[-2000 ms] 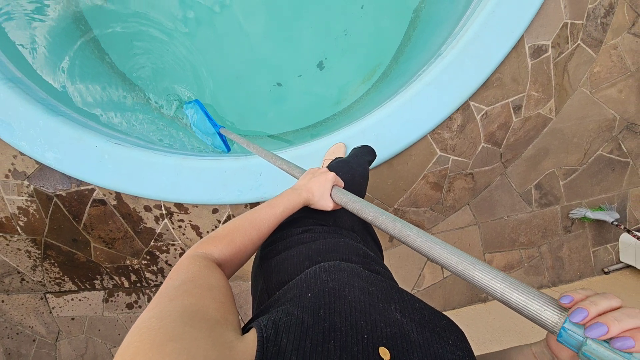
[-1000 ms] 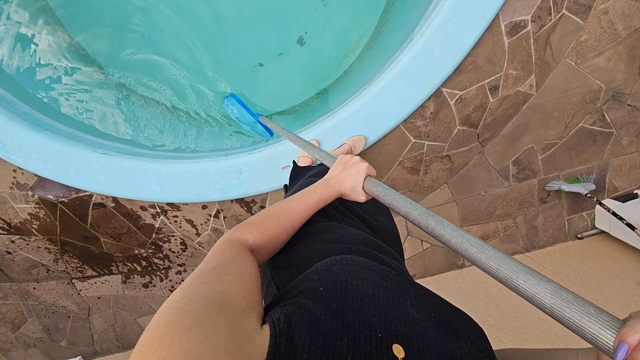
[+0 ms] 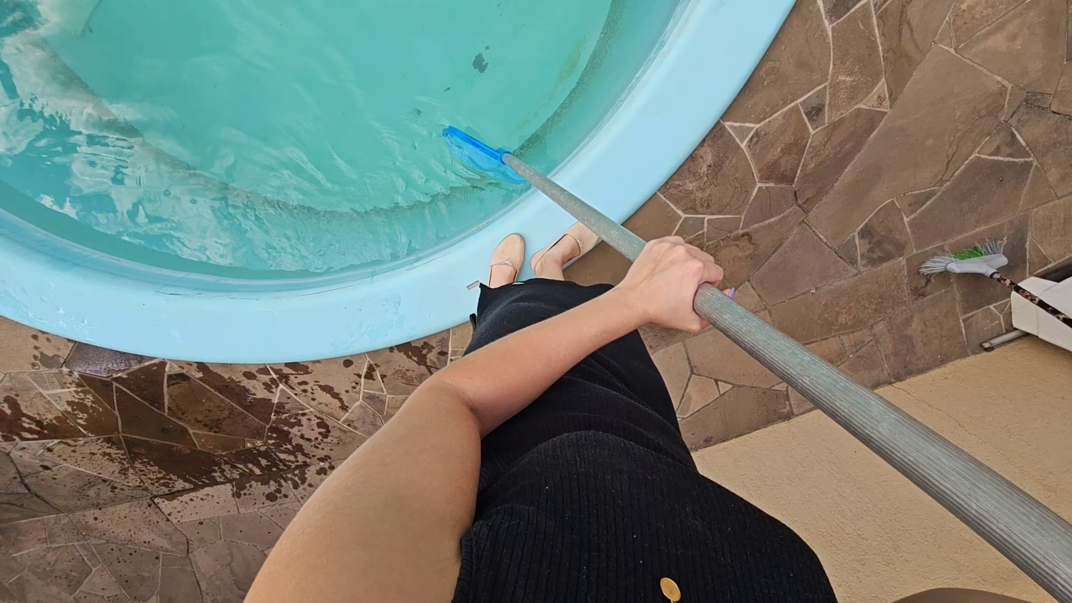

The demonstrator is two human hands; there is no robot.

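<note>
My left hand (image 3: 672, 283) is closed around the ribbed metal pole (image 3: 846, 406) of a pool skimmer, over my black clothing. The pole runs from the lower right corner to the pool at upper left. At its far end the blue skimmer head (image 3: 476, 146) lies at the water, its net (image 3: 494, 167) partly below the surface. My right hand is out of the frame, beyond the lower right edge.
The light blue pool rim (image 3: 335, 322) curves around turquoise water with dark specks. My feet in beige shoes (image 3: 507, 251) are at the rim. Stone paving (image 3: 888, 167), wet at left, surrounds it. A broom head (image 3: 963, 263) and a white object (image 3: 1043, 310) are at right, above a beige wall (image 3: 888, 494).
The skimmer head has moved right along the near side of the pool. My right hand, seen on the pole's lower end before, has left the view.
</note>
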